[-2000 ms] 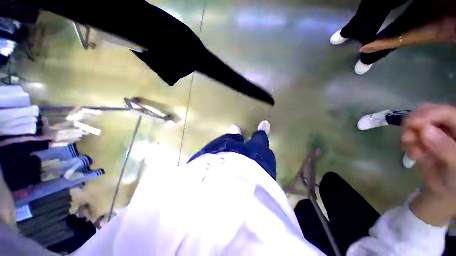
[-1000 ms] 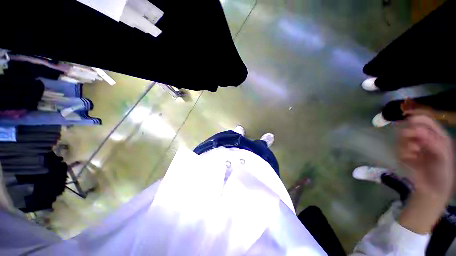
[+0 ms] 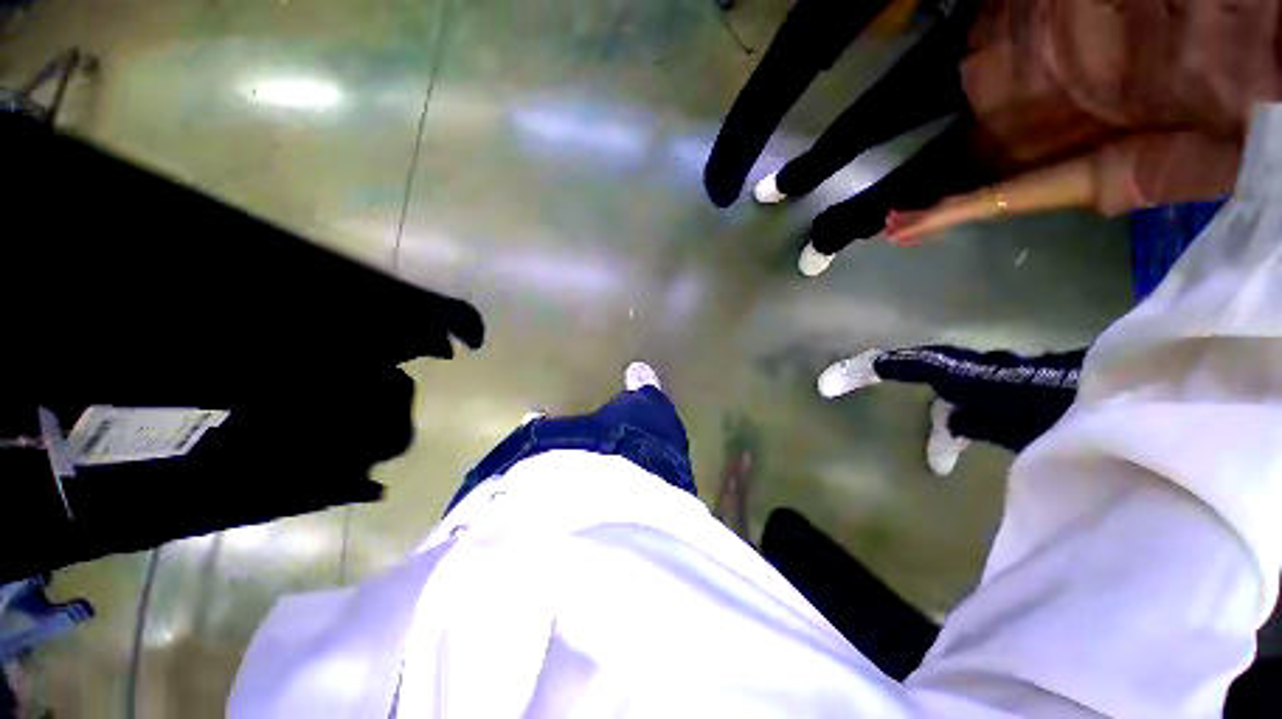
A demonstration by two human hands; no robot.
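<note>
Black garments (image 3: 211, 309) hang in a thick bunch at the left edge, nearest in front of me. A white printed hang tag (image 3: 148, 433) lies against them. My right arm shows only as a white sleeve (image 3: 1125, 464) reaching up along the right edge; its hand is out of the picture. My left hand is not in view either.
A person in a brown top (image 3: 1097, 84) and dark trousers stands at the upper right, one bare hand (image 3: 928, 222) held out. Dark striped trouser legs (image 3: 970, 368) with white shoes are at the right. Another black garment (image 3: 844, 590) hangs at the lower right. Blue-grey garments (image 3: 35, 618) are at the lower left.
My right hand has left the picture at the right, and its sleeve now reaches further up. The black garments now fill the left side, and the other people appear further left.
</note>
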